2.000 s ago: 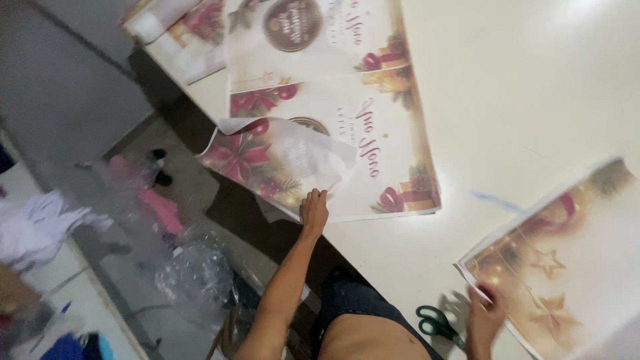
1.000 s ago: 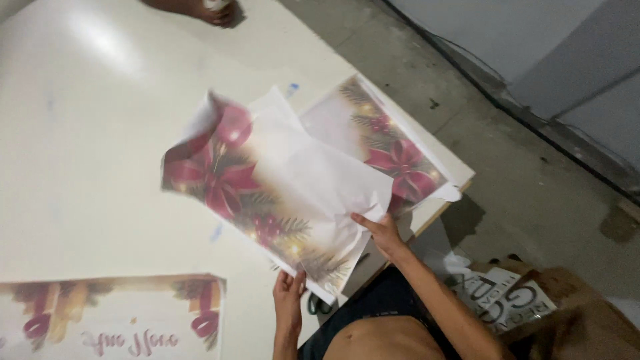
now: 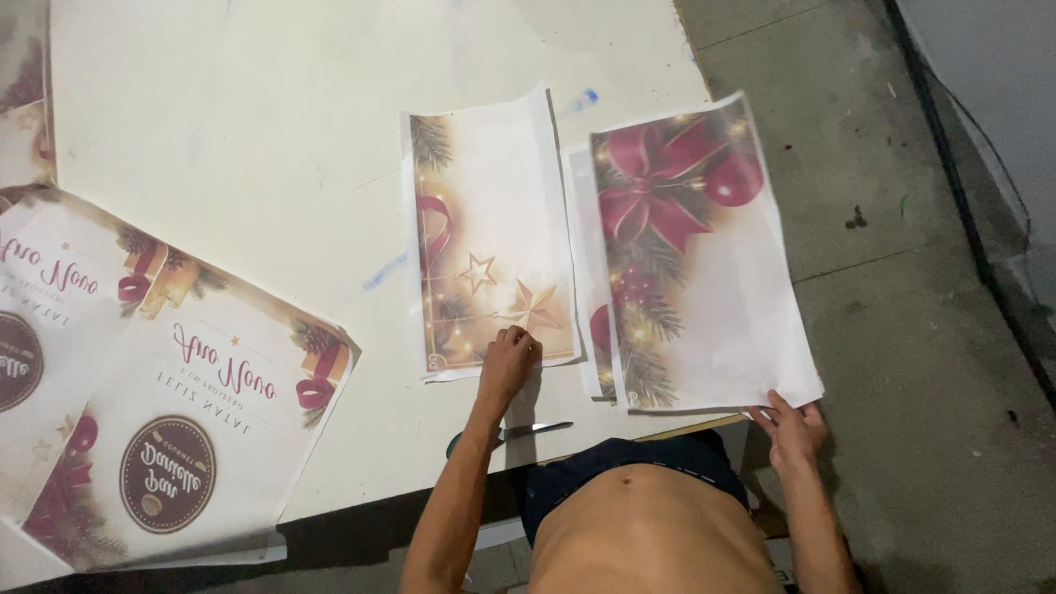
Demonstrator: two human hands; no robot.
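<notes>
My left hand (image 3: pixel 511 359) rests at the lower edge of a printed sheet with gold stars (image 3: pixel 495 239); whether its fingers grip the sheet cannot be told. My right hand (image 3: pixel 792 425) pinches the lower right corner of a sheet printed with a red bow and bauble (image 3: pixel 726 289). That sheet lies over another printed sheet (image 3: pixel 584 272), whose left strip shows. A pair of scissors (image 3: pixel 536 430) lies beside my left forearm, its handles partly hidden.
Large sheets with mirrored festive print (image 3: pixel 272 330) lie on the left of the white table (image 3: pixel 247 107). Blue marks show on the tabletop. Beyond its right edge is the concrete floor (image 3: pixel 866 313), with a dark cable near the wall.
The bow sheet, held up across both hands a second ago, now lies to the right above another sheet. My left hand has moved onto the star sheet. The other person's hand is out of view.
</notes>
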